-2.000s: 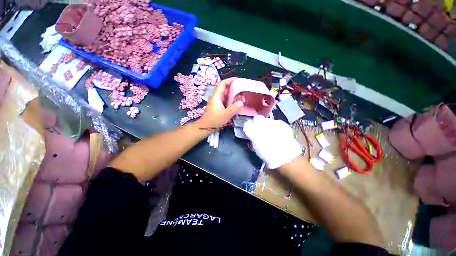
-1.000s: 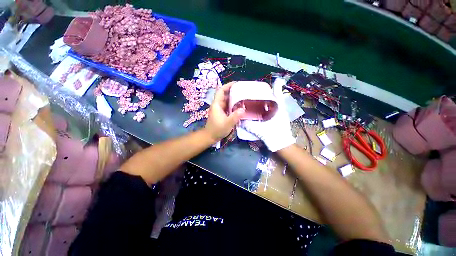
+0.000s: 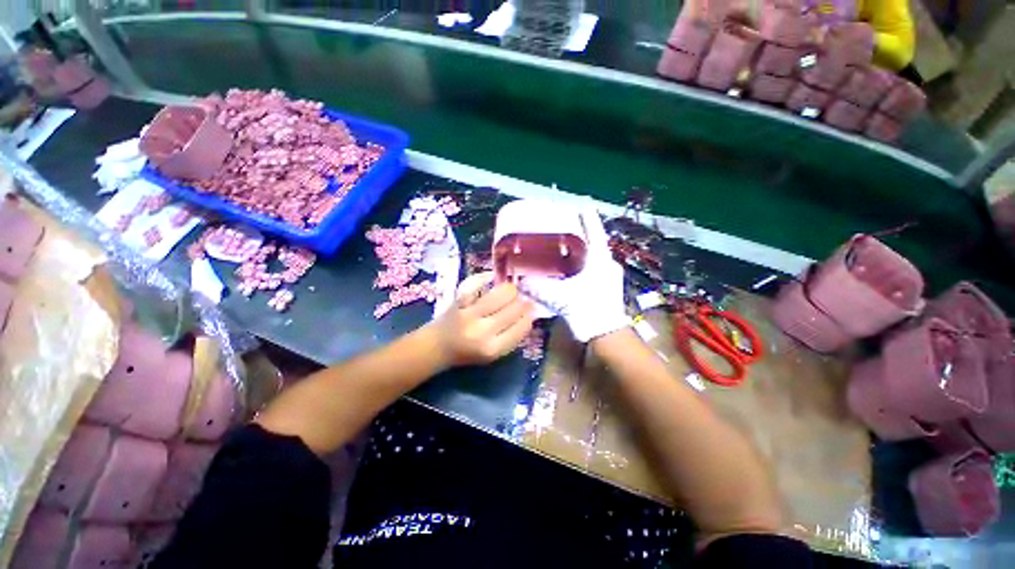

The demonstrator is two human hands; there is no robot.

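A pink cup-shaped housing [image 3: 541, 239] is held above the bench, its open side facing me. My right hand [image 3: 595, 295], in a white glove, grips it from the right and below. My bare left hand [image 3: 488, 320] is at the housing's lower left edge with its fingertips pinched together; whether they hold a small part is hidden. Tiny pink moulded pieces [image 3: 395, 267] lie on the bench left of the housing. A blue tray [image 3: 378, 178] heaped with such pieces stands further left, with one housing [image 3: 191, 142] in it.
Red-handled cutters [image 3: 718, 342] lie on the cardboard mat [image 3: 779, 445], beside wires and small white parts. Several housings [image 3: 929, 361] stand at the right. Stacked housings [image 3: 134, 383] are at the left. A green belt [image 3: 534, 139] runs behind. A person's yellow sleeve [image 3: 894, 33] shows across it.
The view has tilted up, showing more across the belt. My left hand has moved from the housing's left side to its lower edge. My right hand now grips the housing's right side.
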